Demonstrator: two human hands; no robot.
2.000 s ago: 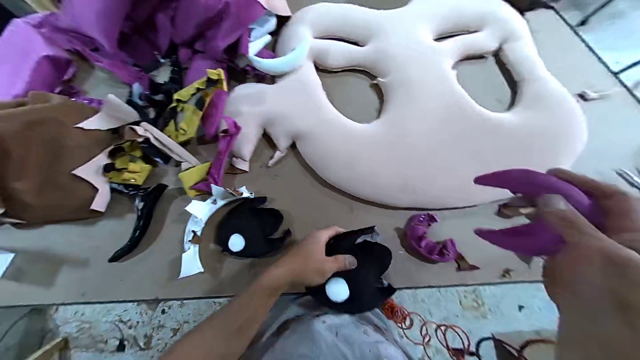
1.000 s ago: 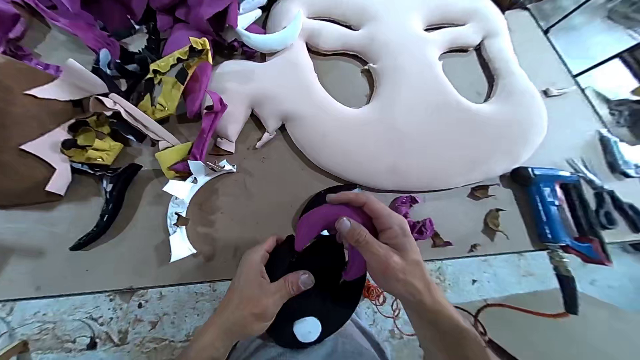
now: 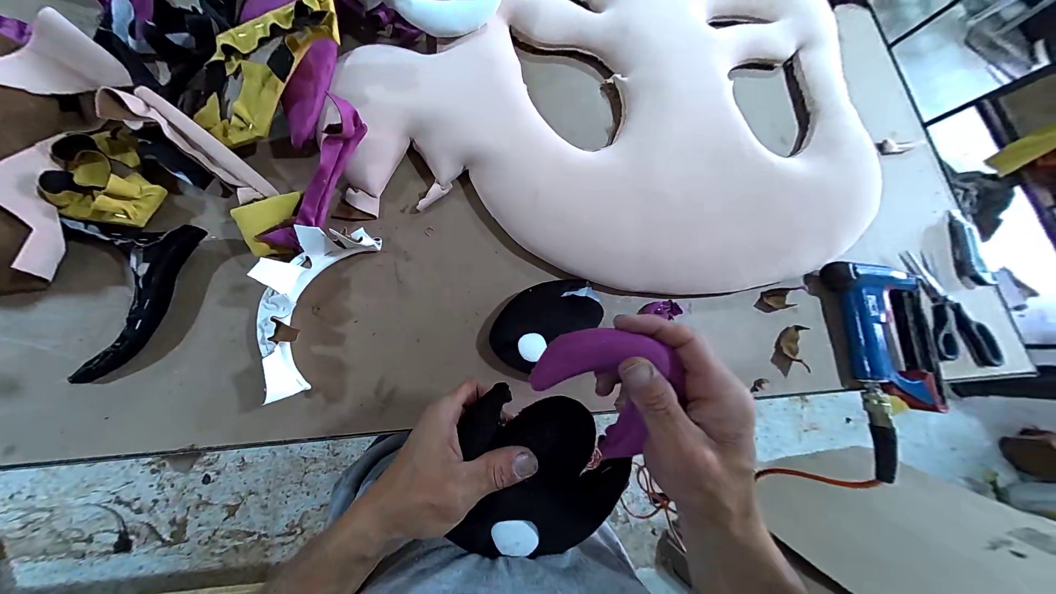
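My left hand (image 3: 450, 474) grips a black fabric-covered padded piece (image 3: 553, 495) with a white round spot, held over my lap at the table's edge. In my right hand (image 3: 693, 404) is a purple padded crescent (image 3: 606, 351), its lower arm against the black piece. A second black piece (image 3: 549, 318) with a white spot lies on the table just beyond the crescent. The large pale pink padded shape with cut-out openings (image 3: 643, 214) rests behind it. A small crumpled purple scrap (image 3: 662, 309) shows partly behind my right hand.
A blue pneumatic stapler (image 3: 862, 318) with an orange hose and scissors (image 3: 957, 322) lie right. On the left are a white curved piece (image 3: 280, 309), a black curved piece (image 3: 157, 297) and yellow, purple and pink fabric scraps (image 3: 247, 99). The table's front edge (image 3: 206, 445) runs near my hands.
The purple crescent in my right hand has moved left from the right side to the black piece. My left hand has lifted that black piece off the table toward my lap.
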